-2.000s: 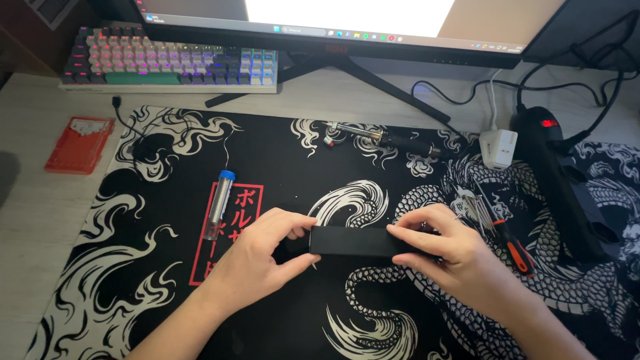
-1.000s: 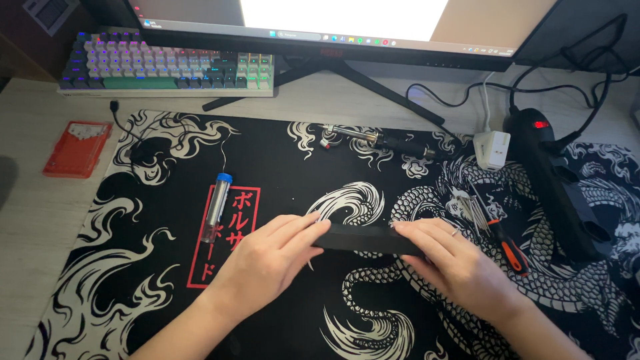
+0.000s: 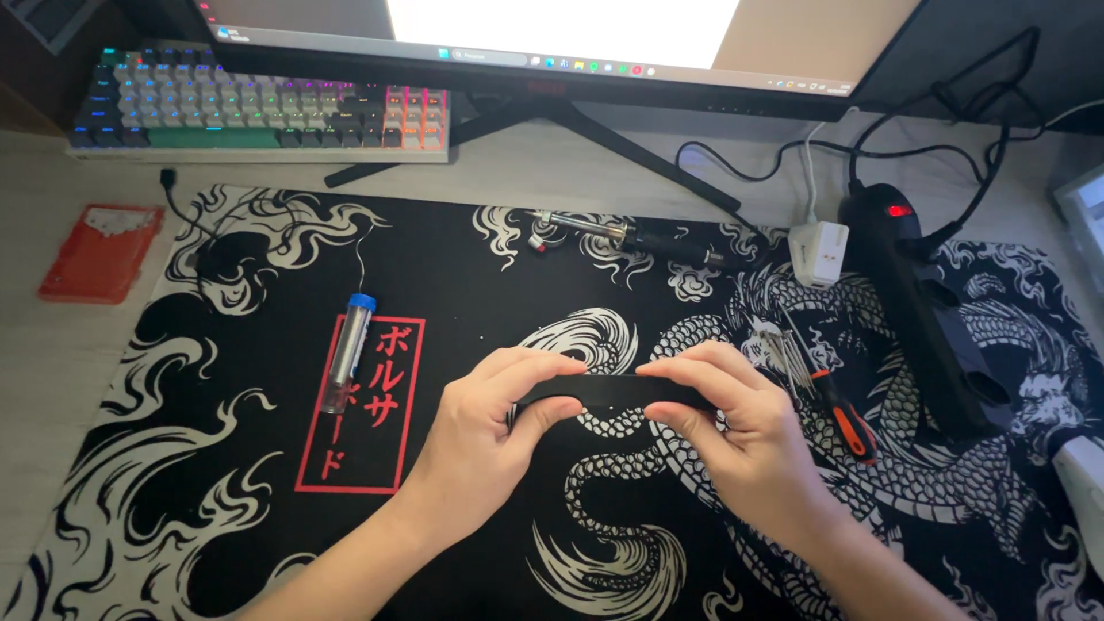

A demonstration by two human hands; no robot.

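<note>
Between my two hands is a black rectangular object point(image 3: 612, 391), held narrow side toward me over the patterned desk mat. My left hand point(image 3: 500, 414) grips its left end with thumb below and fingers above. The right end is pinched the same way by my right hand point(image 3: 733, 414). My fingers hide both ends, and what the object is cannot be told. To the left lies a clear tube of solder wire with a blue cap point(image 3: 348, 352). A screwdriver with an orange and black handle point(image 3: 845, 418) rests right of my right hand, beside thin metal tools point(image 3: 789, 358).
A soldering iron point(image 3: 630, 239) lies at the mat's back. Behind stand a monitor point(image 3: 543, 86) and a lit keyboard point(image 3: 259, 112). On the right are a black power strip point(image 3: 927, 328) and a white plug adapter point(image 3: 818, 254). A red case point(image 3: 102, 254) lies far left, near a thin cable point(image 3: 185, 207).
The black object has been tilted in my hands: two seconds ago a broad face showed, now a narrower one. My fingers have shifted along it, and both hands keep hold.
</note>
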